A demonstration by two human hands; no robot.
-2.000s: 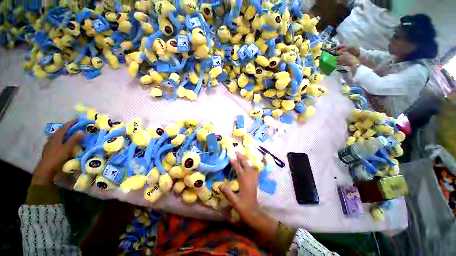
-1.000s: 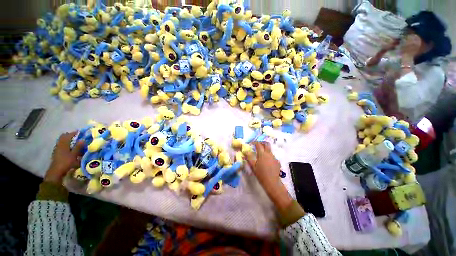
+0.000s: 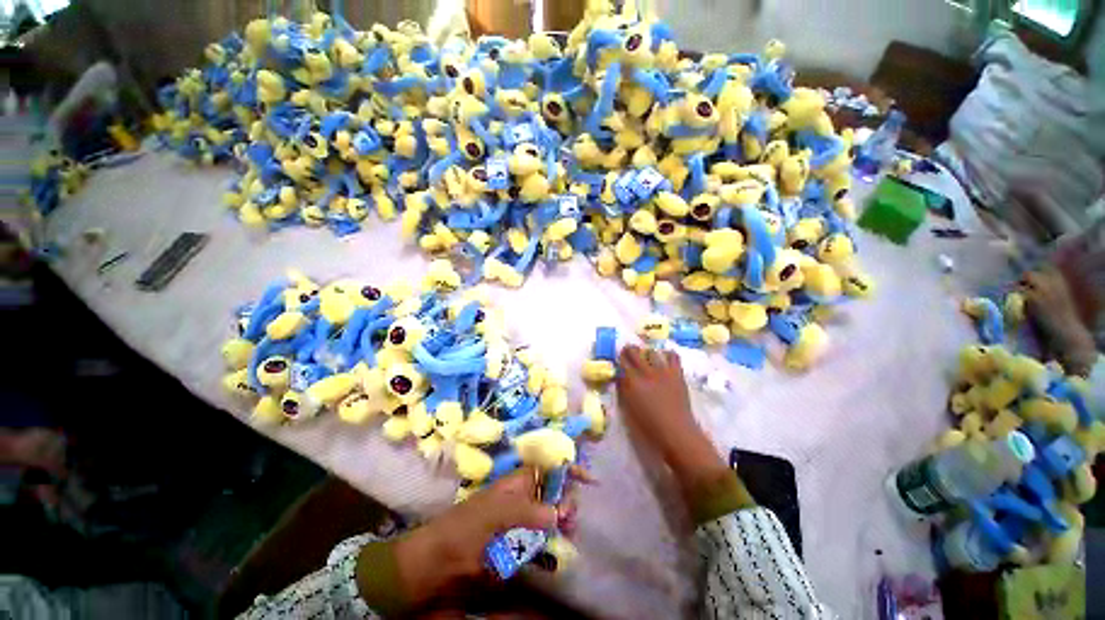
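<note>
A clump of yellow-and-blue plush toys (image 3: 400, 375) lies on the cloth in front of me. My left hand (image 3: 503, 518) is at its near right end, closed around one plush toy (image 3: 548, 451); a blue-and-white tag (image 3: 517, 551) hangs below the fingers. My right hand (image 3: 652, 385) lies low on the cloth, palm down, its fingertips by a small blue tab (image 3: 605, 344) and a yellow plush part (image 3: 599, 371). Whether those fingers hold anything is hidden.
A large plush heap (image 3: 521, 145) spans the back. A black smartphone (image 3: 768, 491) lies partly behind my right sleeve. A grey-edged phone (image 3: 171, 260) is left. A clear bottle (image 3: 957, 475) lies on toys at right, near another person's arm (image 3: 1057, 317). A green box (image 3: 893, 210) is back right.
My left hand has moved right from the clump's left end to its near right end and taken hold of a toy. The view has shifted, so table things appear lower or farther right.
</note>
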